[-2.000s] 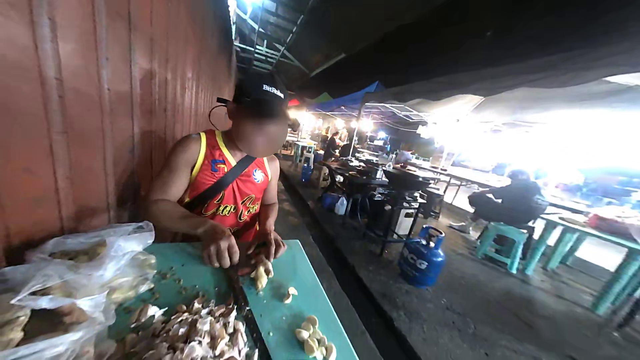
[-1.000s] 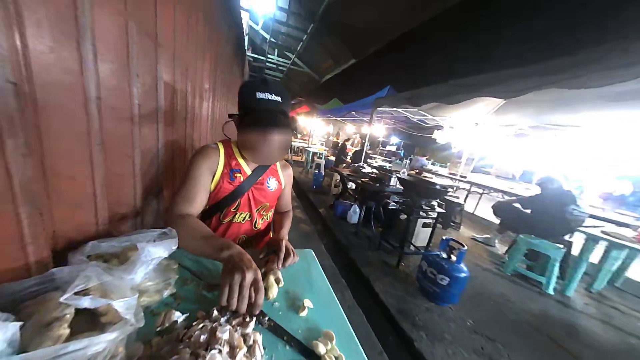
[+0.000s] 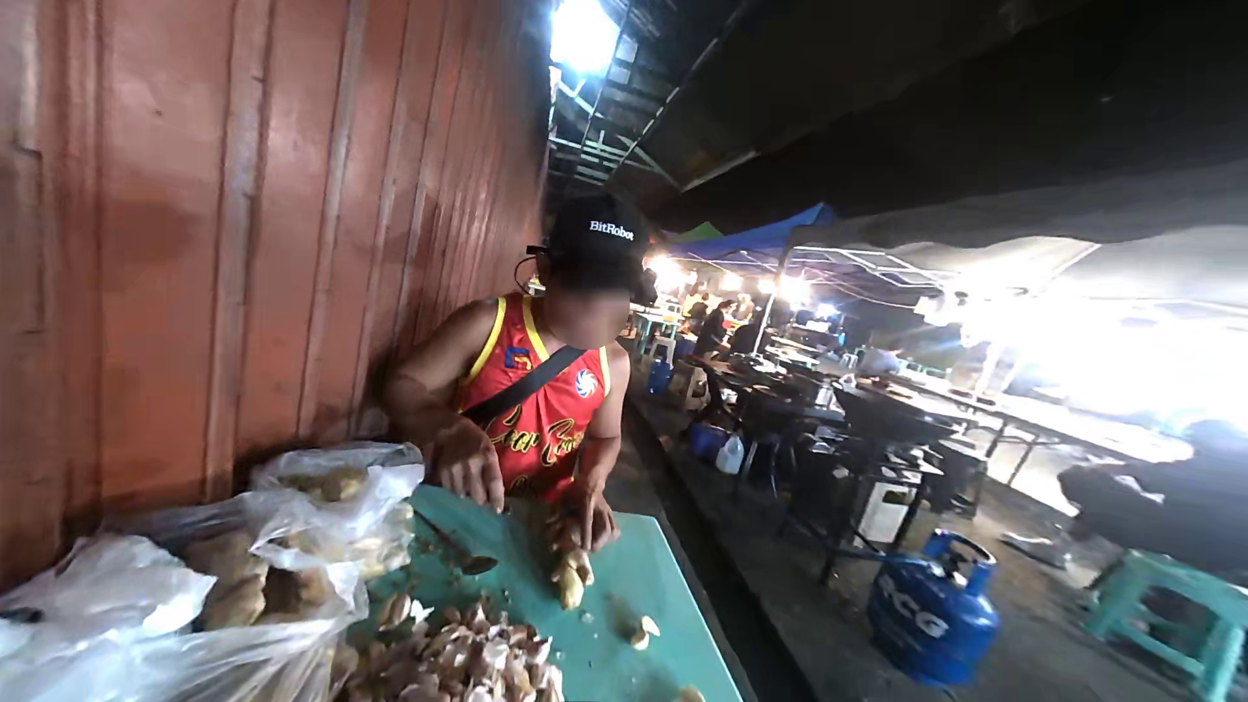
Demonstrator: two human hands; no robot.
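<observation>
Neither of my own hands shows in the head view. Across the green table (image 3: 639, 585) a co-worker in a red sleeveless jersey bends over it. The co-worker's right hand (image 3: 468, 466) is by the table's far left edge; whether it holds anything is unclear. Their left hand (image 3: 585, 522) rests beside pale pieces that look like garlic cloves (image 3: 570, 583). A heap of papery garlic cloves or skins (image 3: 468, 658) lies at the near edge. A dark spoon-like utensil (image 3: 476, 564) lies behind the heap. One more pale clove (image 3: 643, 632) is to the right.
Clear plastic bags (image 3: 283, 546) with brownish contents sit at the left, beside a red corrugated metal wall (image 3: 273, 224). A gutter-like dark channel runs right of the table. Beyond it are a blue gas cylinder (image 3: 934, 609), a green stool (image 3: 1170, 604), dark tables and seated people.
The co-worker's right hand has moved from the garlic heap back toward their body. The knife that lay by the heap a second ago no longer shows. The view has shifted.
</observation>
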